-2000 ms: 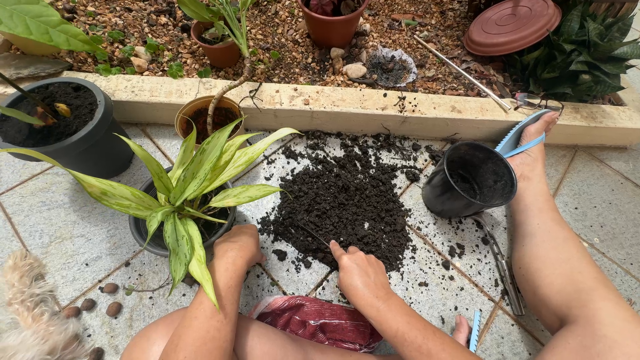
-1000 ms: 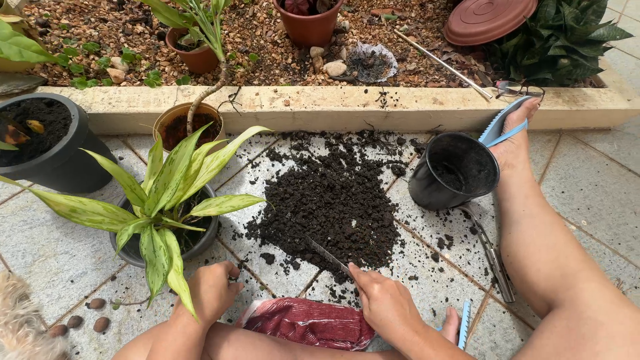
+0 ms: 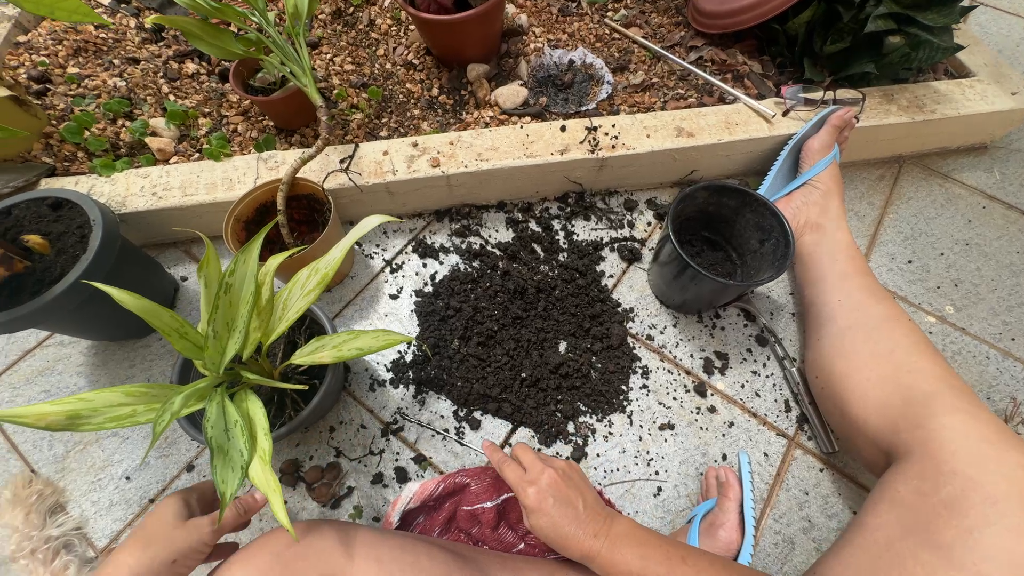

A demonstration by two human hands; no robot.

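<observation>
My right hand (image 3: 552, 496) holds a thin metal knife (image 3: 442, 434) above a red cloth (image 3: 472, 512), its blade pointing left, just below a heap of dark potting soil (image 3: 528, 328). At lower left, my left hand (image 3: 180, 532) is beside the leaf tips of a variegated plant (image 3: 232, 352) in a grey pot (image 3: 328, 392); its fingers are apart, and whether they touch a leaf is unclear. A black plastic pot (image 3: 696, 280) with a little soil inside stands right of the heap. A metal-handled tool (image 3: 792, 376) lies partly behind that pot.
A low concrete curb (image 3: 496, 172) borders a gravel bed with potted plants, a metal rod (image 3: 688, 68) and eyeglasses (image 3: 820, 98). A tan pot (image 3: 336, 260) and a dark grey pot (image 3: 120, 272) stand at left. Several brown nuts or pebbles (image 3: 320, 480) lie near light fur (image 3: 44, 524).
My left hand has moved left from beside the cloth to the plant's leaf tips. The knife has left the soil heap and is now below it, over the tiles, still in my right hand.
</observation>
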